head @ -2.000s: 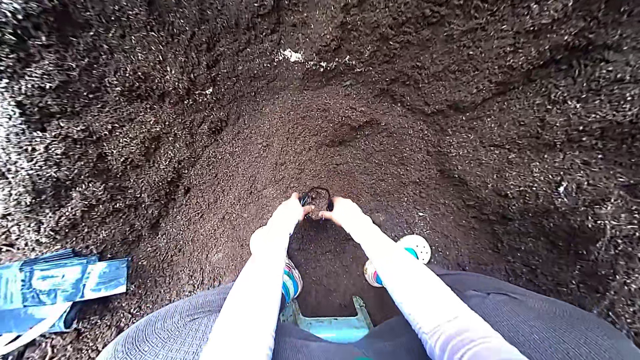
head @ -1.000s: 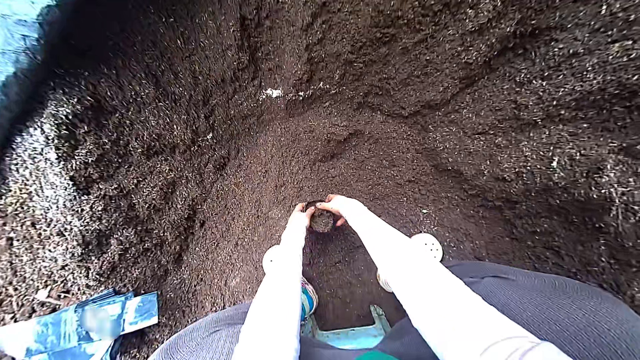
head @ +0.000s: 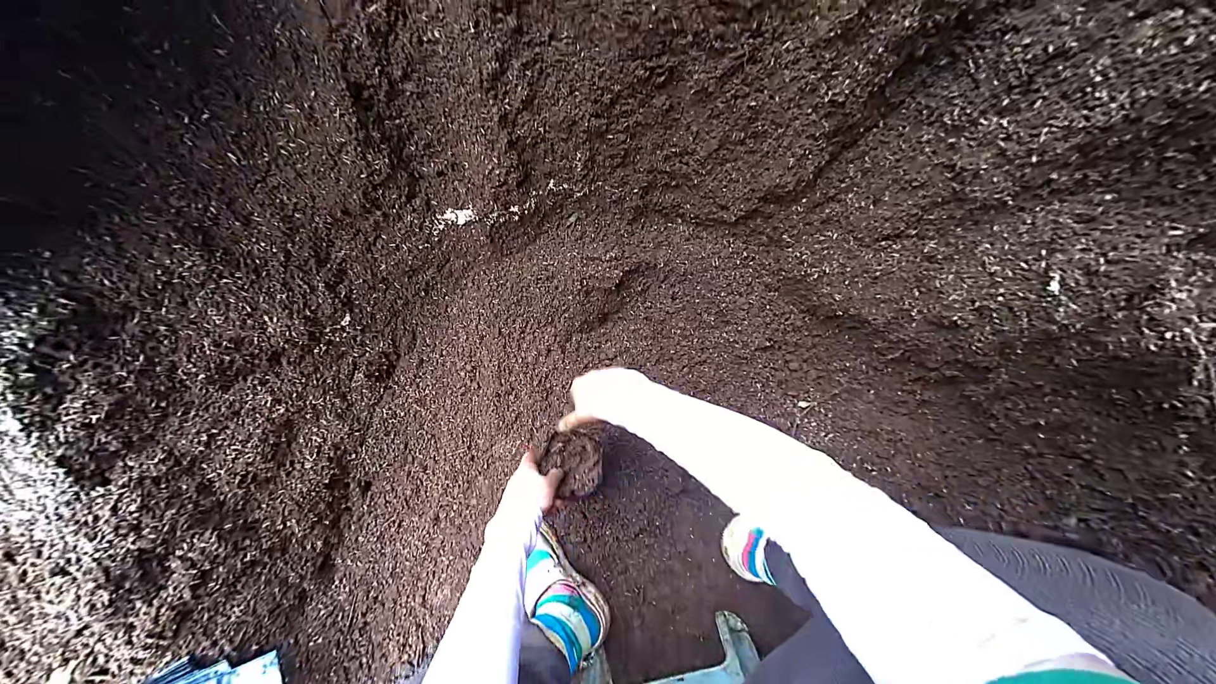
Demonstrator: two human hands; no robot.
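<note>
My left hand [head: 540, 483] holds the side of a small round pot or bag filled with dark soil [head: 574, 460], thumb on its near edge. At the far edge of that soil-filled container is my right hand [head: 594, 397], its fingers bent down and mostly hidden; whether it grips anything is unclear. Loose dark soil mix [head: 475, 370] lies beneath and around both hands. The container's wall is mostly hidden.
High banks of soil [head: 1026, 237] rise ahead and on both sides. Flat plastic bags [head: 252, 670] lie at the bottom left. My feet in striped socks [head: 570, 617] flank a patch of ground, with part of a pale green plastic stool [head: 736, 646] below. A white patch [head: 458, 218] marks the soil ahead.
Both hands were around the container's rim; now my left hand is at its side and my right hand is bent over its far edge. The container's top looks fuller with soil. The view has shifted.
</note>
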